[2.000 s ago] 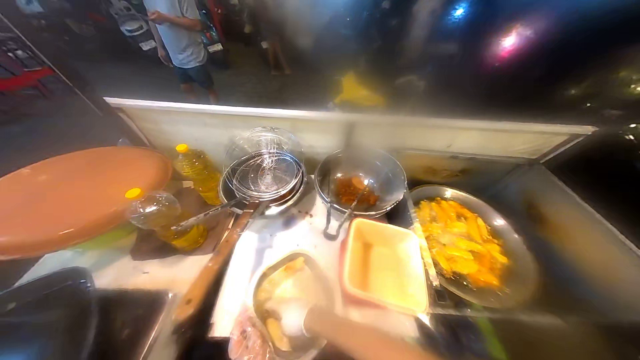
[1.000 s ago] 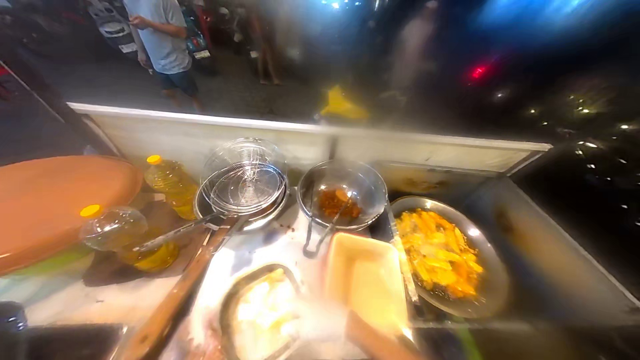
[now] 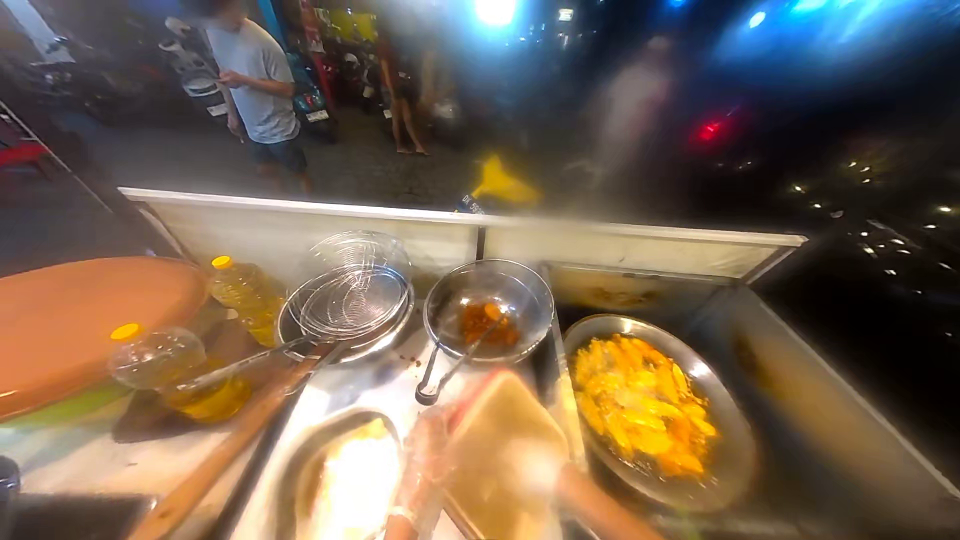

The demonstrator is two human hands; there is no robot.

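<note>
My left hand (image 3: 426, 457), in a thin clear glove, grips the left edge of a cream rectangular plastic tub (image 3: 517, 427), which looks tilted. Over the tub's right side is my right hand (image 3: 536, 465), badly blurred; its fingers and anything in them cannot be made out. Left of the tub lies an oval container (image 3: 289, 480) with pale, overexposed food in it. Behind the tub, a metal bowl (image 3: 489, 307) holds reddish-brown bits and a pair of tongs (image 3: 431, 394). To the right, yellow-orange pieces (image 3: 645, 405) lie in oil in a wide metal pan (image 3: 727, 450).
Wire strainers (image 3: 356, 300) rest on a pot at the back left, one with a long wooden handle (image 3: 225, 450). Two oil bottles (image 3: 244, 289) (image 3: 157, 356) stand beside a big orange-brown round lid (image 3: 90, 322). A low panel (image 3: 637, 244) edges the stall; people stand beyond it.
My left hand has moved from beside the oval container to the cream tub. The tub, upright-looking two seconds ago, is now turned and tilted.
</note>
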